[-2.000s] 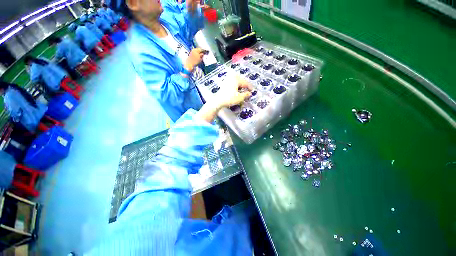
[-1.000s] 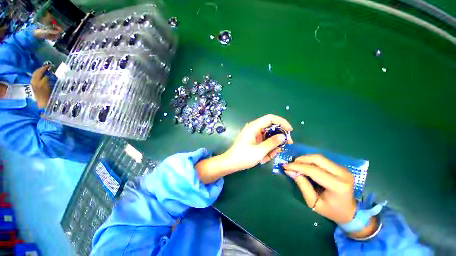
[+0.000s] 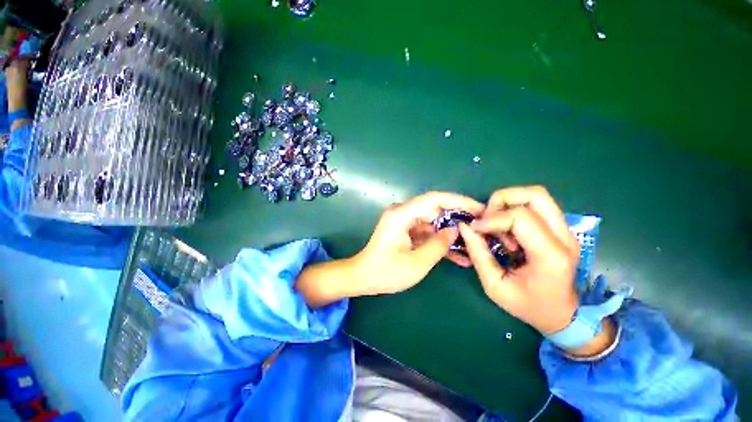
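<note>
My left hand holds a dark, silvery round module between thumb and fingers. My right hand meets it from the right, thumb and fingertips touching or almost touching the module. A small dark part shows inside the curled fingers of my right hand; its shape is unclear. Whether a tiny pad is between the fingertips cannot be seen. A blue sheet with rows of pale dots lies behind my right hand, mostly hidden by it.
A heap of small silvery discs lies left of my hands. A tall stack of clear blister trays stands far left, a lower clear tray beside my left sleeve. Tiny white bits are scattered on the green mat. Another person's sleeve shows at the left edge.
The view has turned down and right. My right hand has moved from the blue sheet up to the module. My left hand keeps hold of the module.
</note>
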